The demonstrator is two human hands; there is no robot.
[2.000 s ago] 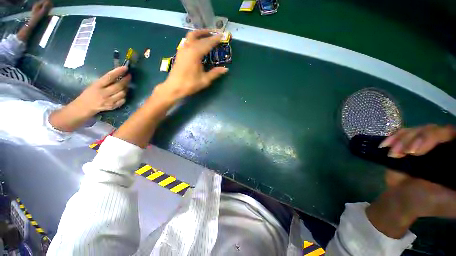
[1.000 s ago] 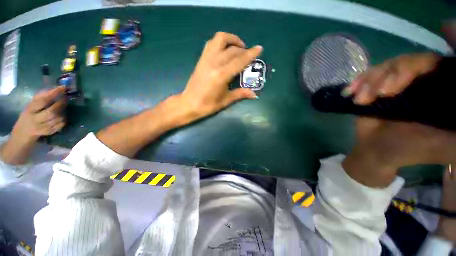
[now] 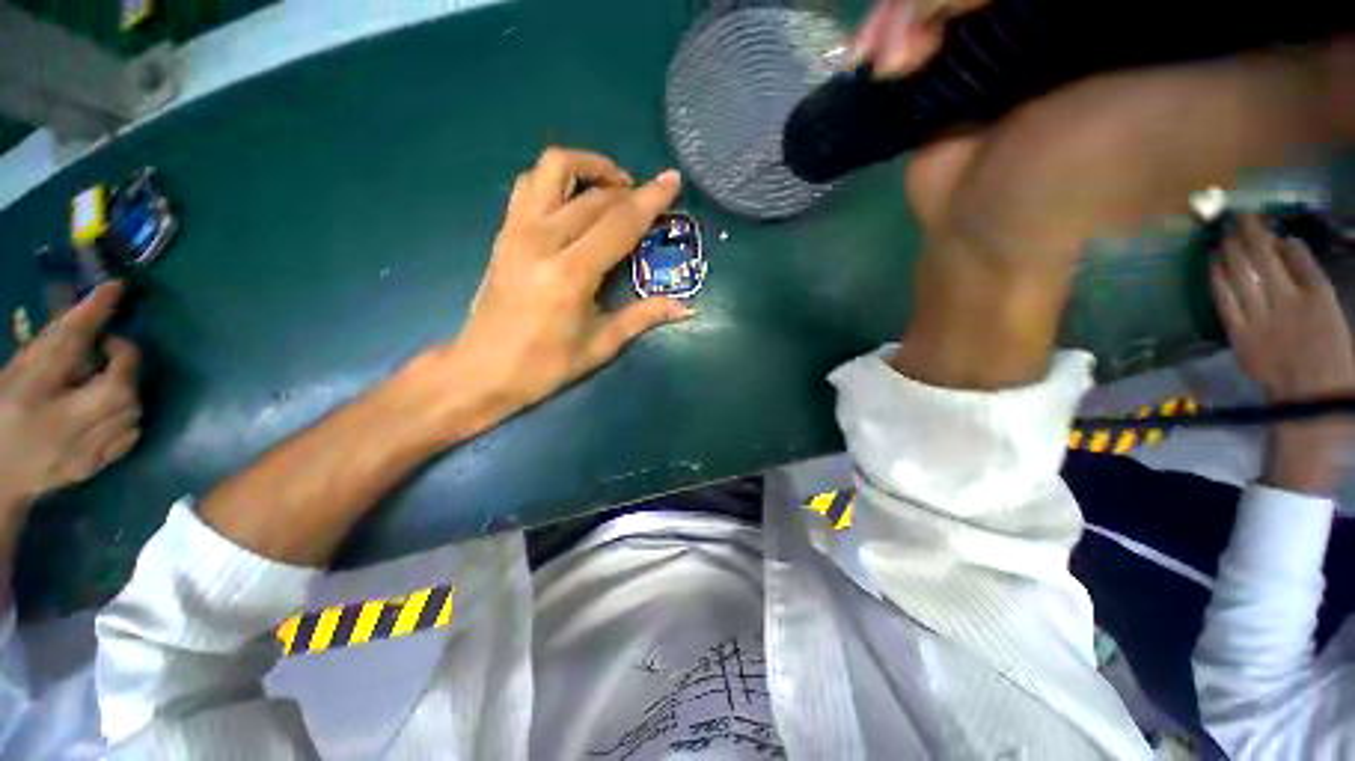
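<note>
A small rounded-square watch housing (image 3: 669, 259) with a pale rim and a blue board lies on the green bench. My left hand (image 3: 553, 283) holds it at its left side, thumb below and fingers above. My right hand (image 3: 902, 36) is at the top right, partly cut off and hidden, gripping the thick black electric screwdriver (image 3: 907, 116). The screwdriver's ribbed end points left over the edge of the round grey screw tray (image 3: 731, 112). Its bit cannot be made out.
Blue-and-yellow units (image 3: 137, 220) lie at the far left by another person's hand (image 3: 67, 402). Another person's hand (image 3: 1281, 305) is at the right near a black cord (image 3: 1211, 418). A metal bracket (image 3: 146, 78) stands on the pale rail at the upper left.
The view has turned and shifted right. My left hand has gone from the group of units to one housing beside the screw tray. My right hand still holds the screwdriver by the tray.
</note>
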